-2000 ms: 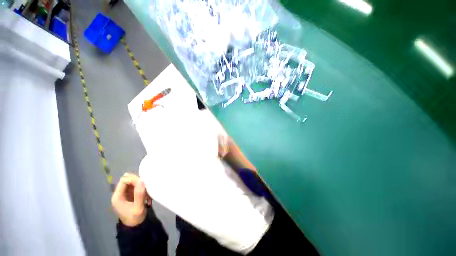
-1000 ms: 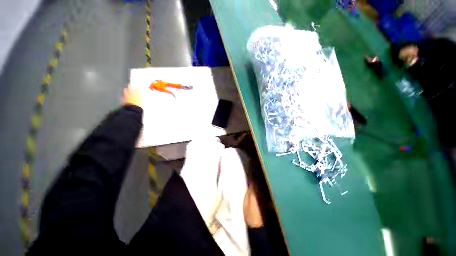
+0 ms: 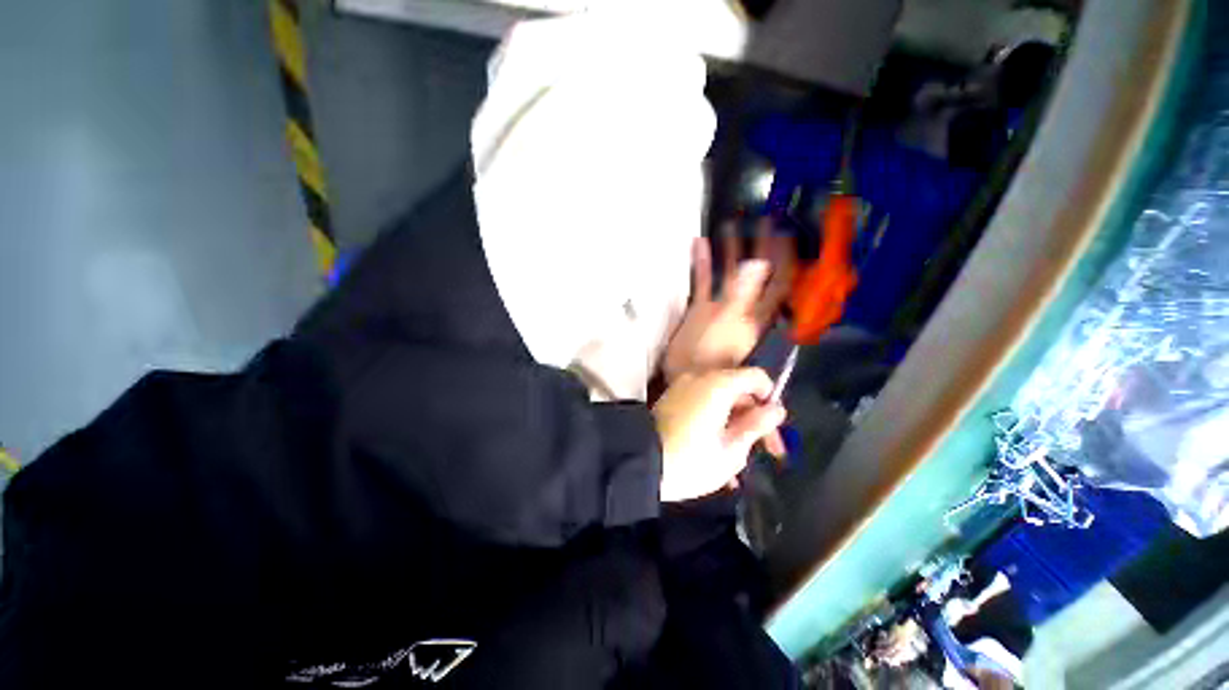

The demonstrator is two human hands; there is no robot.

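Note:
My left hand point(image 3: 708, 429) comes from the black sleeve at the left, its thumb and fingers pinched together around a thin pale strip point(image 3: 783, 375) that is too blurred to name. My right hand point(image 3: 721, 321) is just beyond it, beside the white cloth, with its fingers spread; its wrist is partly hidden. A bright orange object point(image 3: 825, 276), possibly a blow gun, is close to the right of my right hand's fingertips. I cannot tell whether they touch. The white cloth point(image 3: 593, 175) covers part of my lap.
The green bench's edge point(image 3: 943, 452) curves up along the right. Silver-white bent parts point(image 3: 1035, 472) lie on it beside a clear plastic bag point(image 3: 1159, 364). A blue object point(image 3: 903, 175) is beyond the orange one. Yellow-black tape point(image 3: 303, 135) marks the grey floor.
The view has swung down and turned, so the bench and bag are now at the right edge. My left hand has left the white table and is now near my right hand.

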